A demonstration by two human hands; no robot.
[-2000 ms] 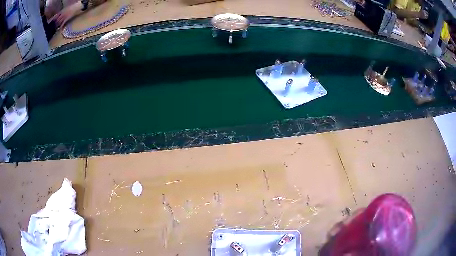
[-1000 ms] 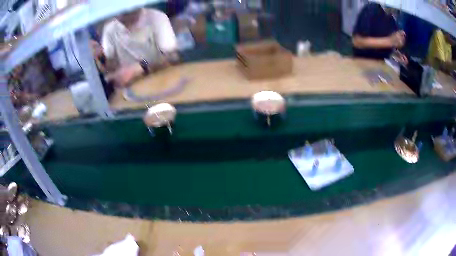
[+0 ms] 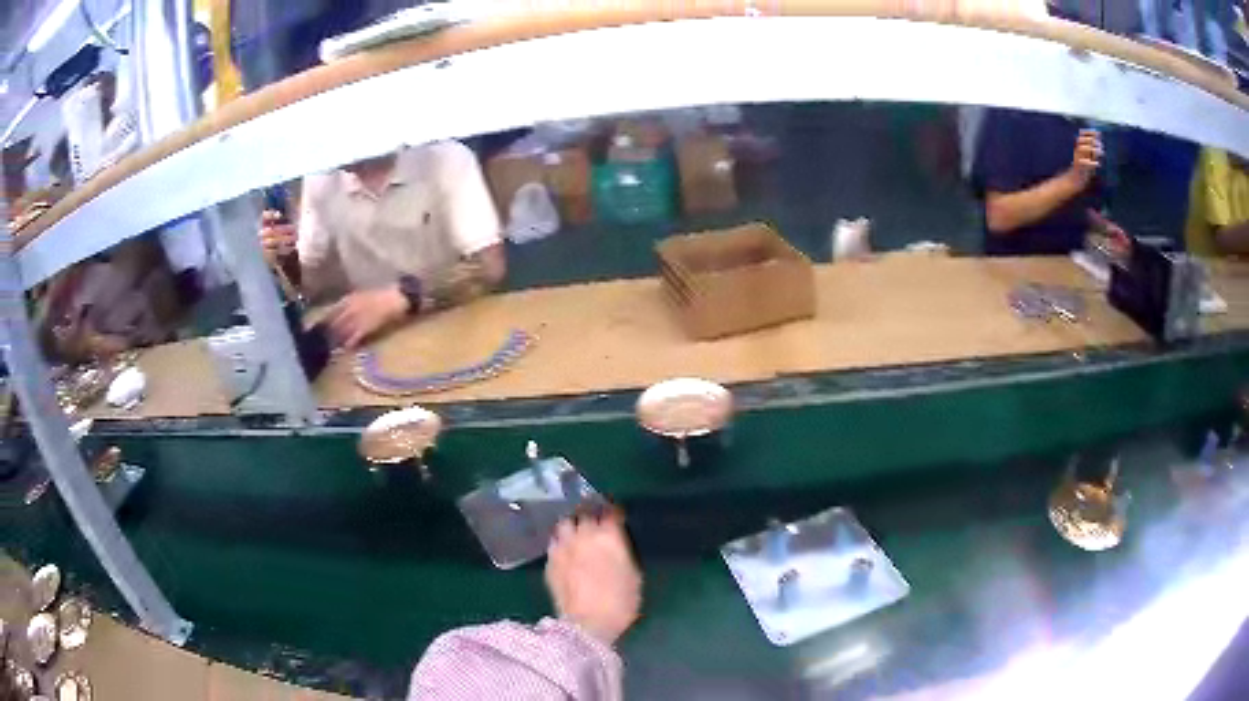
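My left hand point(image 3: 596, 568), in a pink checked sleeve, reaches over the green belt from the bottom. It is blurred, with its fingers closed at the right corner of a silvery square plate point(image 3: 514, 518) with upright posts. The fingers hide that corner; whether the plate touches the belt is unclear. Another square plate with posts point(image 3: 808, 603) lies on the belt to the right. My right hand is not in view.
Two round plates on legs point(image 3: 400, 434) point(image 3: 685, 408) stand along the belt's far side. A gold round plate with posts point(image 3: 1086, 518) is at right. A metal upright point(image 3: 103, 520) stands left. Across are people point(image 3: 397, 226), a cardboard box point(image 3: 740, 285) and a black unit point(image 3: 1157, 290). Glare covers the lower right.
The view has tilted up. My left hand has come in over the belt with a square plate at its fingers. The red item and white cloth have left view.
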